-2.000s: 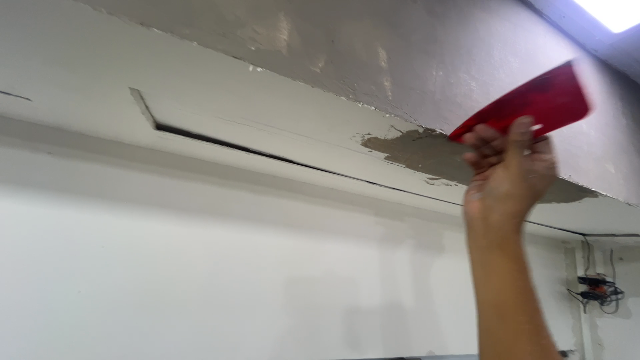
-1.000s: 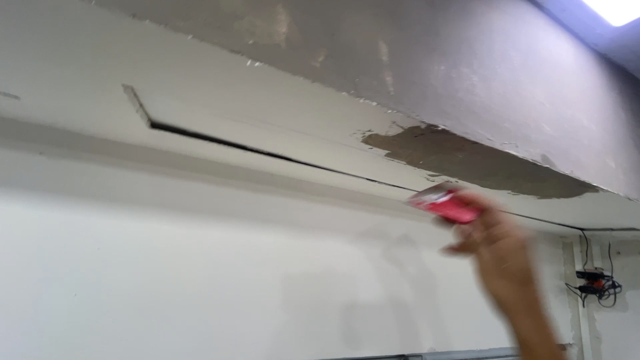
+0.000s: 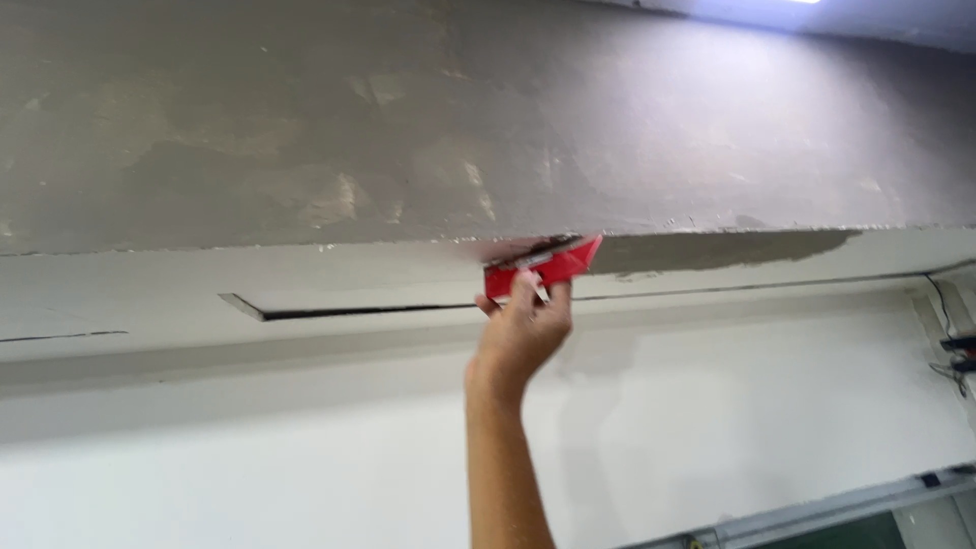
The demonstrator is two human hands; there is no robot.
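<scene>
My right hand (image 3: pixel 526 320) reaches up from below and grips a red plastic putty spreader (image 3: pixel 545 271). The spreader is tilted against the pale underside of the beam, at the left end of a grey filler patch (image 3: pixel 717 252). Dark filler shows along the spreader's upper edge. Above the patch rises the grey-coated side face of the beam (image 3: pixel 343 137), with a rough, chipped lower edge. My left hand is out of view.
A narrow dark slot (image 3: pixel 366 311) runs along the white underside behind my hand. Below is a white wall (image 3: pixel 267 473). Dark wires and fittings (image 3: pixel 957 358) hang at the right edge. A metal frame (image 3: pixel 823 507) crosses the lower right, and a light glows at the top.
My right hand, lowered off the surface a second ago, has the spreader up against the underside at the patch's left end. The view has shifted, showing more of the beam's side face.
</scene>
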